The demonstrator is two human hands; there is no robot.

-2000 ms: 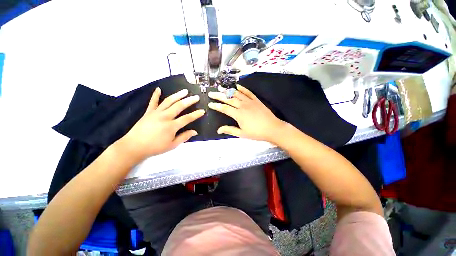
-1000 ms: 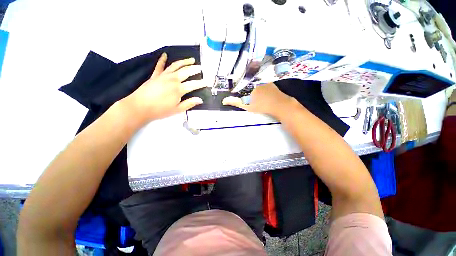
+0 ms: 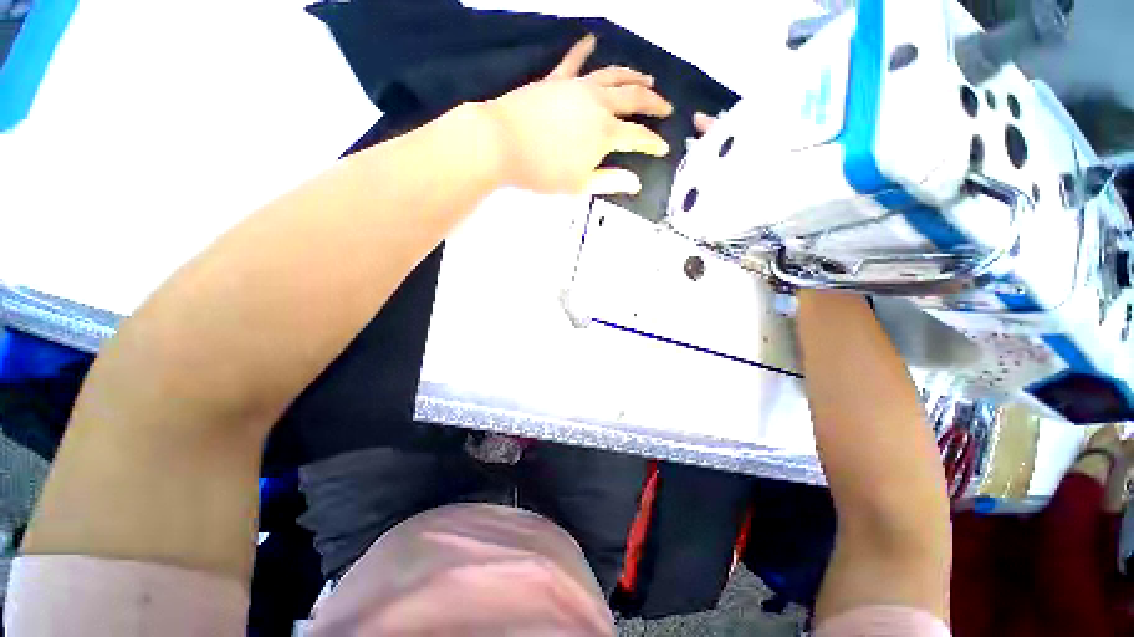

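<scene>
Black fabric (image 3: 466,56) lies on the white table at the upper left and runs behind the machine head; a dark part also hangs over the table's front edge. My left hand (image 3: 553,134) rests flat on it, fingers spread, just left of the white sewing machine head (image 3: 771,156) with its blue stripe. My right hand (image 3: 827,302) is mostly hidden behind the head; its wrist shows below, and a fingertip shows at the head's left side. The needle area is hidden. The slide plate (image 3: 659,276) lies uncovered in front.
The measuring strip (image 3: 622,439) runs along the table's front edge. Red scissors handles (image 3: 955,458) lie at the right beside a tan pad (image 3: 1010,451). The dark control panel (image 3: 1084,396) is at the right. A person's hand and dark red clothing show at the far right.
The view has swung left and closer around the machine head. Both hands have gone farther back with the fabric, uncovering the slide plate; my right hand has gone behind the head.
</scene>
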